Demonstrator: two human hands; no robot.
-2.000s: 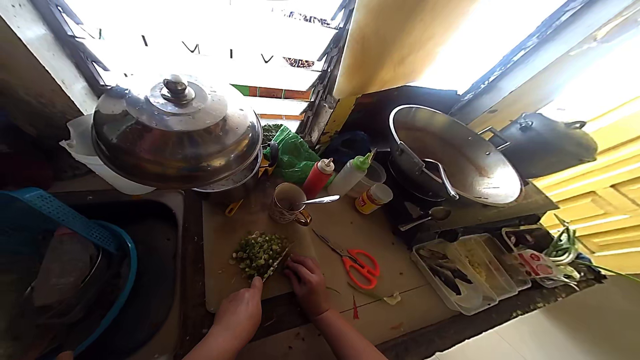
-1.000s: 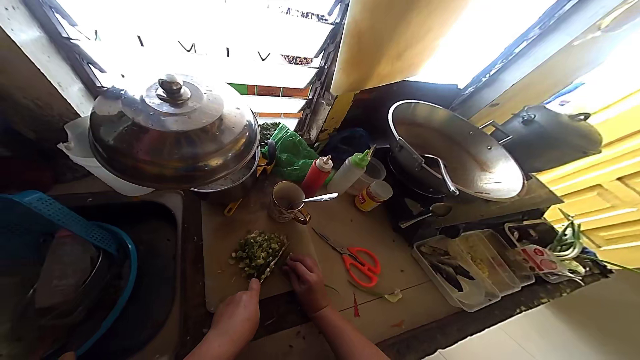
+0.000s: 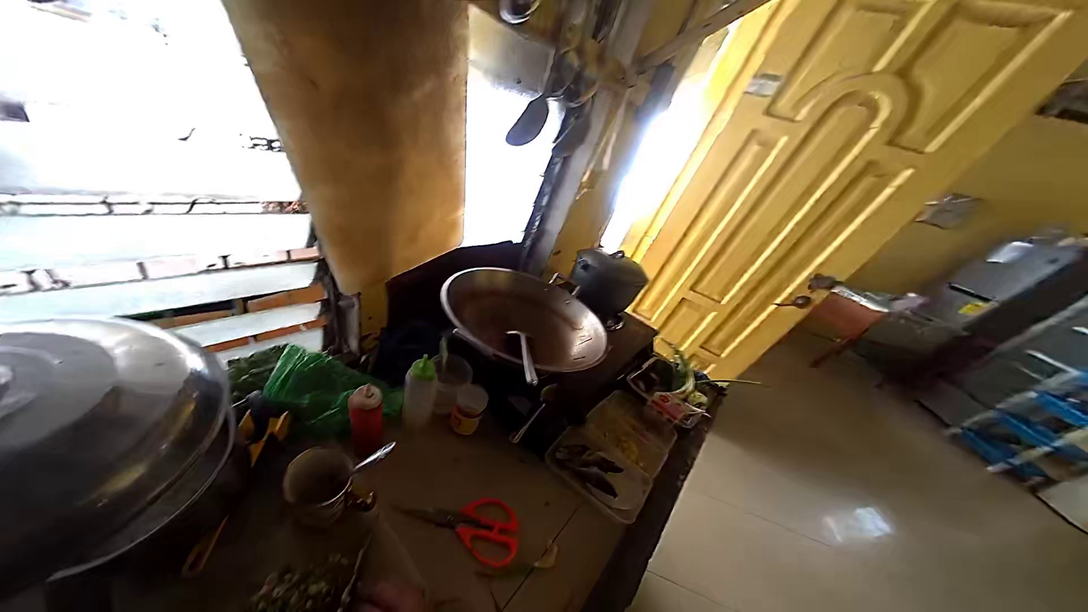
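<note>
Only a blurred part of my right hand [image 3: 389, 594] shows at the bottom edge, beside chopped greens [image 3: 302, 586] on the board; whether it grips anything cannot be told. A thin knife blade [image 3: 357, 568] seems to stand between greens and hand. My left hand is out of view. Above the greens is a mug [image 3: 317, 489] with a spoon [image 3: 374, 457] leaning out. Scissors with red-orange handles [image 3: 491, 531] lie to the right of the hand, near a small vegetable scrap [image 3: 546, 557].
A large lidded metal pot [image 3: 102, 425] stands at left. Behind the mug are a green plastic bag [image 3: 319, 391], a red squeeze bottle [image 3: 366, 418], a clear one [image 3: 420, 393] and a jar [image 3: 468, 410]. A wide wok [image 3: 527, 319] and plastic food containers [image 3: 608, 455] are further right.
The view has swung up and to the right. My left hand, earlier at the knife handle, has left the view, and my right hand is mostly cut off.
</note>
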